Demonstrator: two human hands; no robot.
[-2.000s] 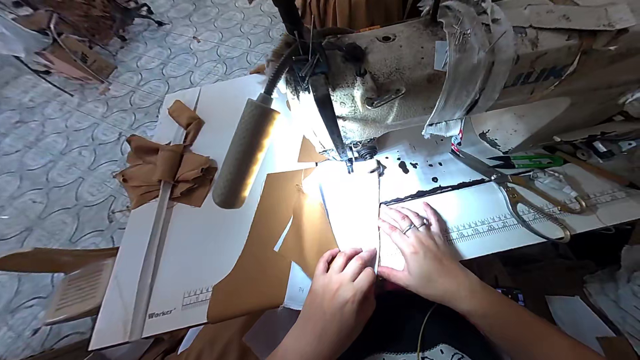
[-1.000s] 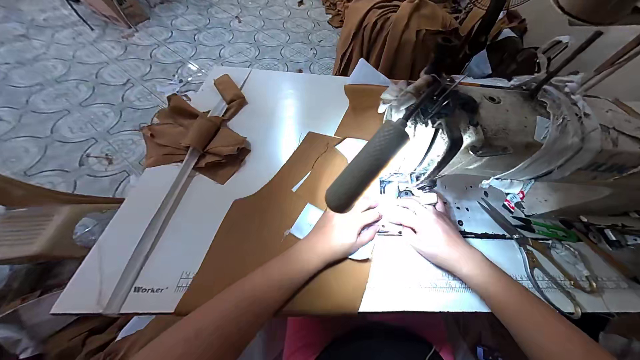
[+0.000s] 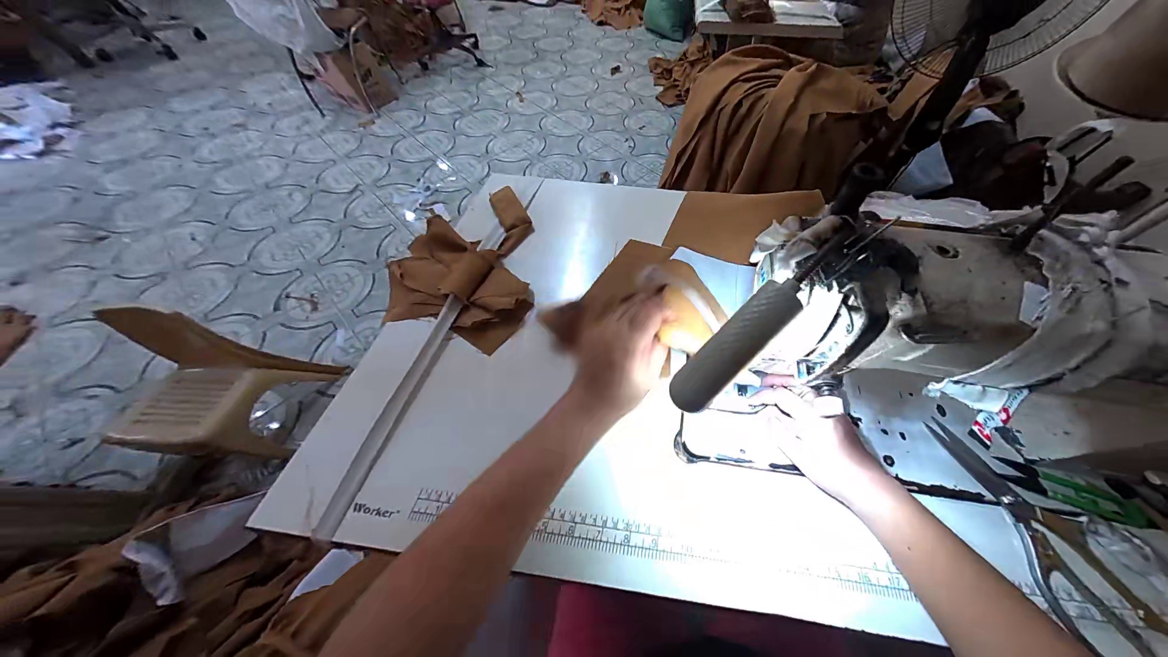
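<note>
My left hand (image 3: pixel 616 342), blurred by motion, grips a piece of brown fabric (image 3: pixel 630 269) left of the sewing machine's head. My right hand (image 3: pixel 817 433) lies by the presser foot of the white industrial sewing machine (image 3: pixel 958 301), its fingertips near the needle; whether it pinches anything is hard to tell. A grey cylindrical lamp (image 3: pixel 737 347) hangs between the hands and hides part of the needle area. A white piece (image 3: pixel 716 274) lies beside the brown fabric behind the lamp.
Crumpled brown fabric pieces (image 3: pixel 465 283) lie at the table's left, over a pale strip (image 3: pixel 392 420). Scissors (image 3: pixel 995 488) and a green-handled tool (image 3: pixel 1086 493) are at the right. Brown cloth (image 3: pixel 776 119) is heaped behind the table; a beige plastic chair (image 3: pixel 196 406) stands left.
My left hand has moved away from the needle area, and the brown fabric has moved up from the table's front with it. My right hand remains by the presser foot. The view has shifted.
</note>
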